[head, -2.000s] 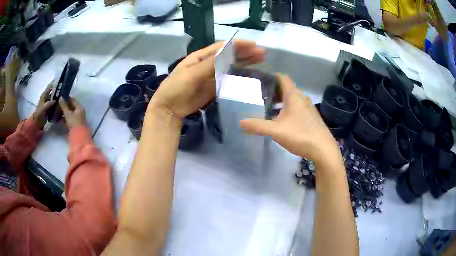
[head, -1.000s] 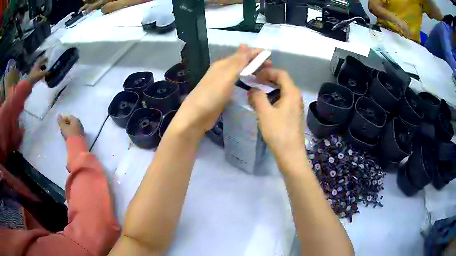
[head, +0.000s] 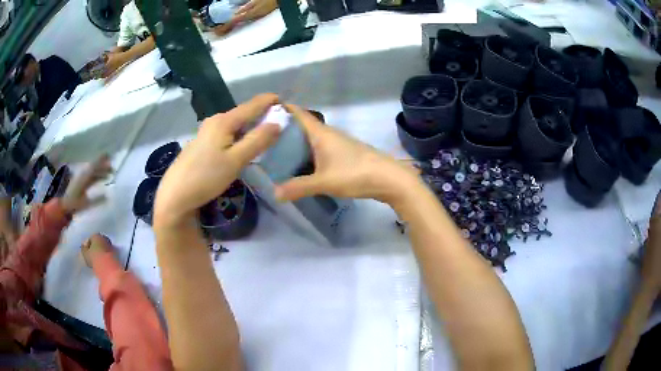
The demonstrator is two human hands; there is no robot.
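Observation:
A grey retail carton (head: 308,210) stands tilted on the white bench in front of me, its lower end to the right. My left hand (head: 210,159) holds its upper left side, with fingers over the top. My right hand (head: 333,163) holds the upper right side, thumb across the front. A small white flap shows between the fingers at the top. The hands hide much of the carton's upper end, and it is blurred. I cannot tell what is inside.
Black plastic housings (head: 489,105) are stacked at the right, behind a loose pile of small fasteners (head: 485,199). More housings (head: 230,210) lie left of the carton. A green post (head: 185,58) rises behind. A neighbour's red sleeves (head: 130,308) are at left; another forearm (head: 641,290) is at right.
The view has swung to the right side of the bench. The carton has gone from nearly upright to tilted, and both hands are still around its top. The neighbour's upper hand has moved.

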